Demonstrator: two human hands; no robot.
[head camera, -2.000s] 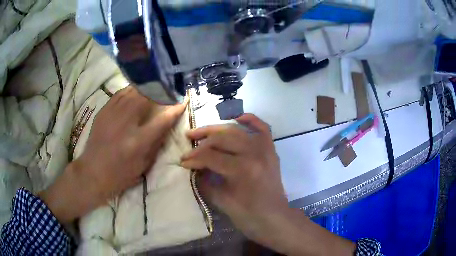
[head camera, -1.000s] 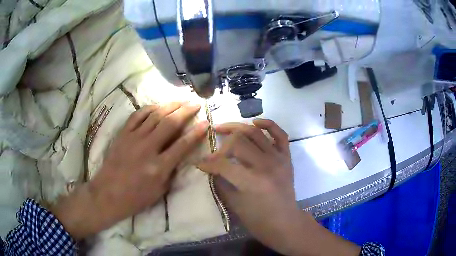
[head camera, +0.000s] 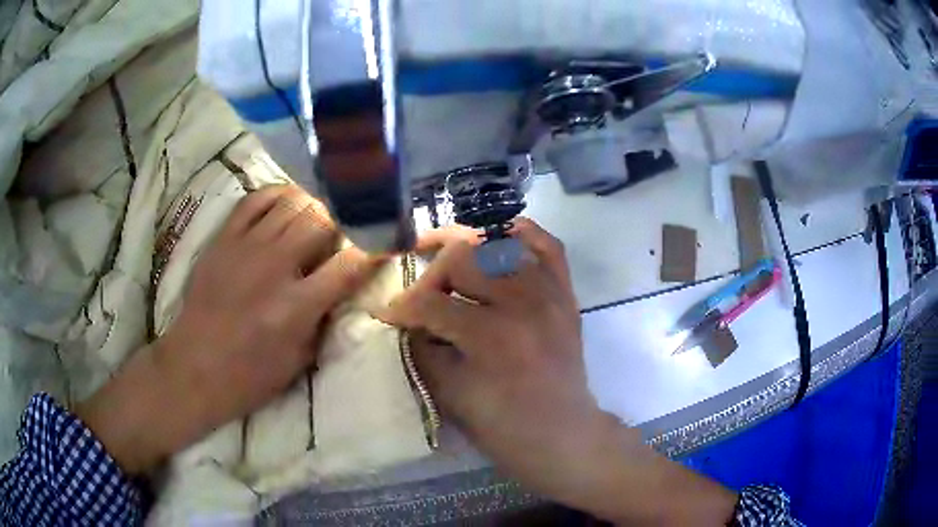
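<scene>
The cream jacket shell (head camera: 113, 124) fills the left side, with dark seam lines. A toothed zipper tape (head camera: 419, 386) runs along its right edge and up under the sewing machine head (head camera: 463, 62). My left hand (head camera: 247, 299) lies flat on the cream cloth left of the zipper, fingers pointing to the needle area. My right hand (head camera: 504, 329) is at the zipper edge, thumb and fingertips on it just below the machine head. The needle and presser foot are hidden by the head and my fingers.
Blue and pink snips (head camera: 730, 306) lie at right near brown patches (head camera: 679, 253). A dark pad (head camera: 638, 170) is behind the head. Black cords (head camera: 797, 319) cross the table's right side. An edge ruler (head camera: 720, 417) follows the table front. Blue crates (head camera: 823, 443) stand below right.
The machine head sits lower and further left in the picture than a second ago. My right hand's fingertips have moved up the zipper, closer to the needle area. My left hand stays on the cloth.
</scene>
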